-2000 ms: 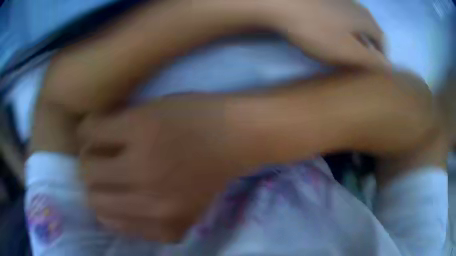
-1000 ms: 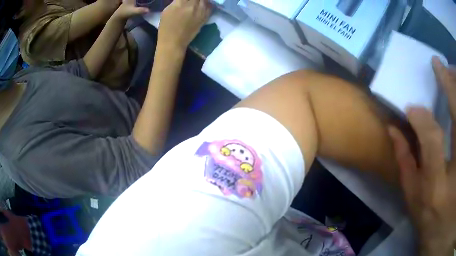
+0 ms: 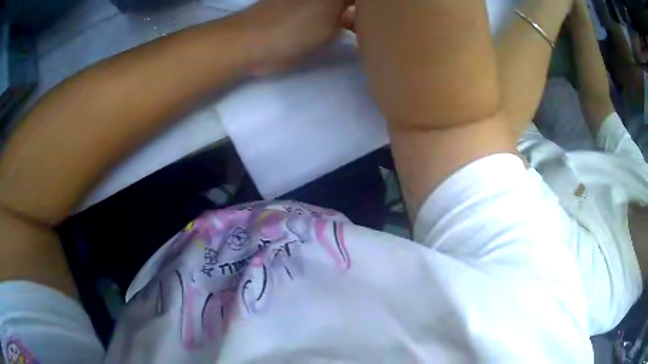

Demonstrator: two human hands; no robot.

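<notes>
My left hand (image 3: 305, 32) is at the top edge, blurred and partly cut off. Its fingers are hidden, and I cannot tell whether it holds anything. My right forearm rises past it and leaves at the top, so my right hand is out of the picture. A small fingertip shows between the two arms; I cannot tell whose it is. A plain white sheet (image 3: 305, 135) lies below the hands and hangs over the front edge of the bench (image 3: 135, 167).
A person in a white top (image 3: 593, 206) sits close at the right, with a bracelet on the forearm near my right arm. A dark object stands at the upper left corner. Dark space shows below the bench edge, above my printed shirt.
The view has swung away from the grey-sleeved neighbour and the MINI FAN boxes, which are gone from view. My hands have moved to the top edge; the white box-like piece near the fingers no longer shows.
</notes>
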